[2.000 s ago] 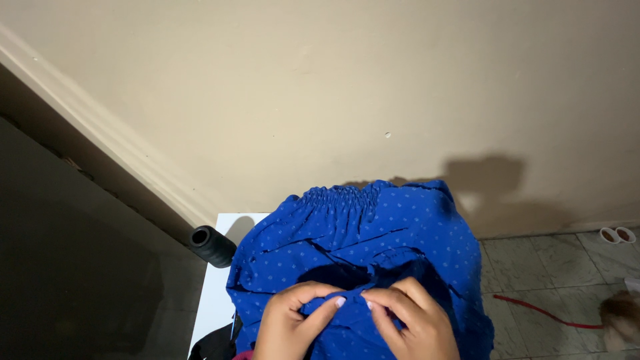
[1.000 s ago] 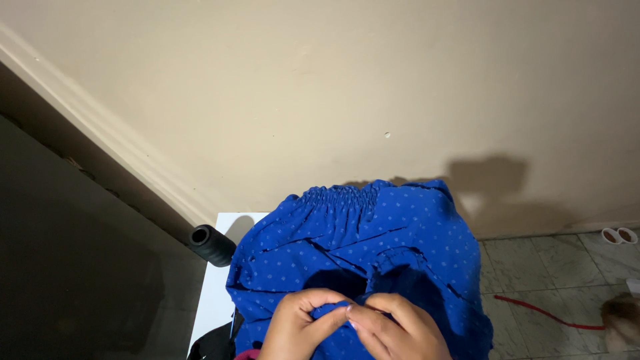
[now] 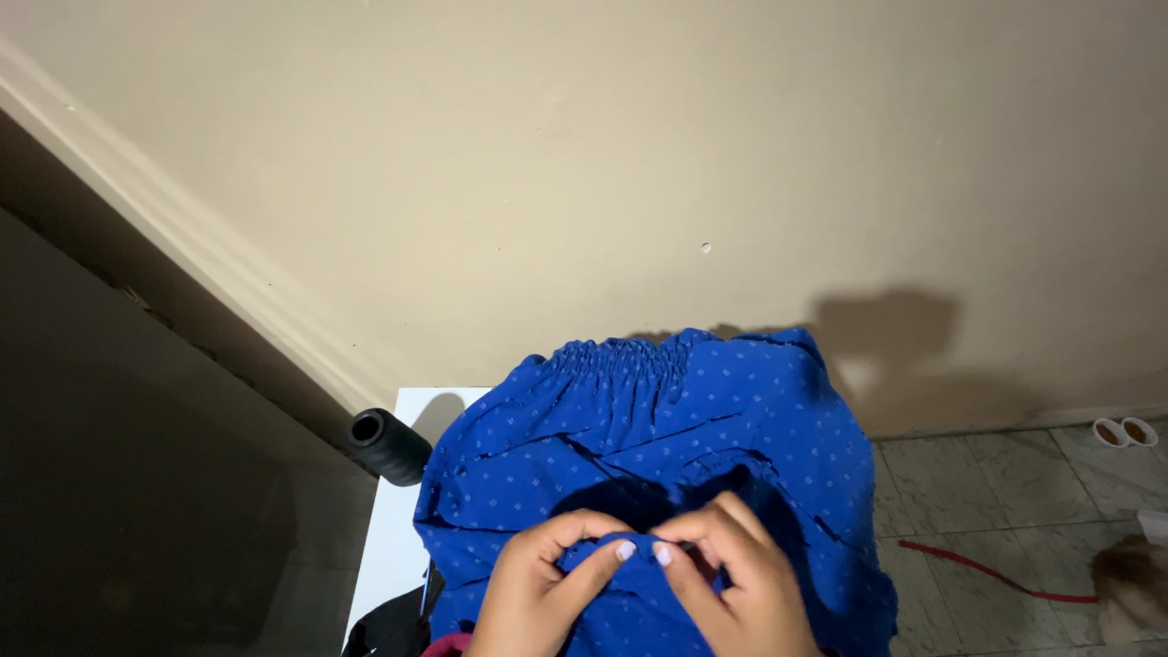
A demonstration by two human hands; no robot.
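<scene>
A blue garment (image 3: 776,392) with small pale dots lies bunched over a white table, its gathered elastic part toward the wall. Near the bottom centre, my left hand (image 3: 557,584) pinches a folded edge of it between thumb and forefinger. Close on the right, my right hand (image 3: 730,575) pinches the same edge, thumb below and forefinger above. The two thumbs are a small gap apart. Both hands cast dark shadows on the cloth. Left of the garment leans a cone of black thread (image 3: 391,447).
A white tabletop (image 3: 388,538) shows at the left, with black cloth (image 3: 392,625) near its front. The beige wall (image 3: 584,182) rises behind. On the tiled floor at the right are a red strap (image 3: 995,577), a furry animal (image 3: 1131,589) partly cut off, and two small white bowls (image 3: 1124,432).
The hands came together lower on the garment one second ago; now the thumbs are apart again, with the folded edge showing between them. The garment as a whole lies as before.
</scene>
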